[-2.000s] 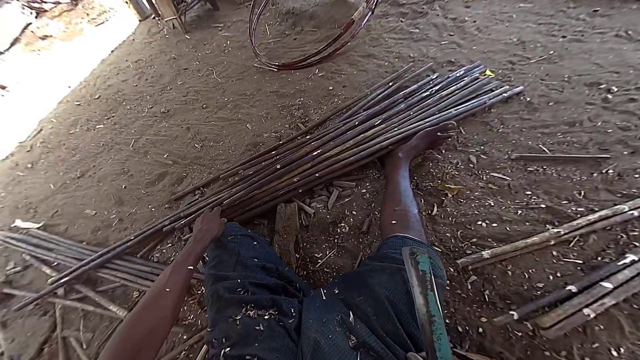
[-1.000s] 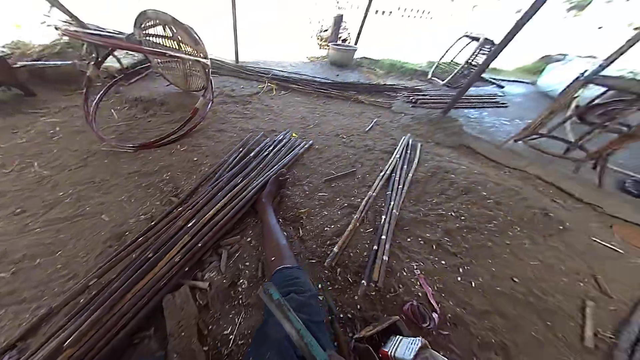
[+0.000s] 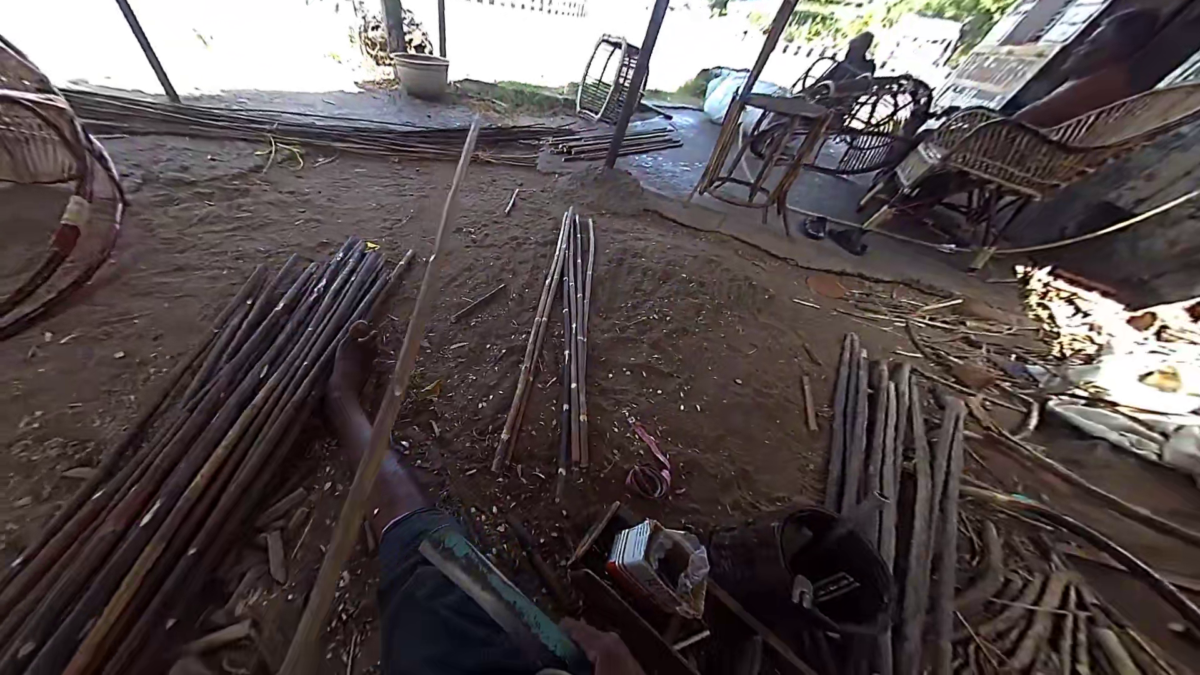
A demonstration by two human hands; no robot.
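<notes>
A long pale cane pole (image 3: pixel 394 384) rises from the bottom edge in front of my lap; what holds its lower end is out of frame. My left hand is not in view. At the bottom edge, my right hand (image 3: pixel 602 649) is partly visible beside the lower end of a worn green-painted metal bar (image 3: pixel 502 595) lying over my thigh; its grip is unclear. A bundle of dark cane poles (image 3: pixel 225 412) lies on the ground at left, with my bare foot (image 3: pixel 354 347) against its right side. Several thinner poles (image 3: pixel 574 347) lie ahead.
A dark bucket (image 3: pixel 834 572) and an open carton (image 3: pixel 656 562) stand at lower right, near upright-leaning sticks (image 3: pixel 886 450) and coiled canes (image 3: pixel 1050 600). Cane chairs (image 3: pixel 1050 150) and a person (image 3: pixel 1106 66) are at upper right. A rattan frame (image 3: pixel 56 187) stands at left.
The view has swung right. Two seconds ago my left hand was on the dark pole bundle; it is now out of view. The pale pole now stands up before me, and my right hand shows.
</notes>
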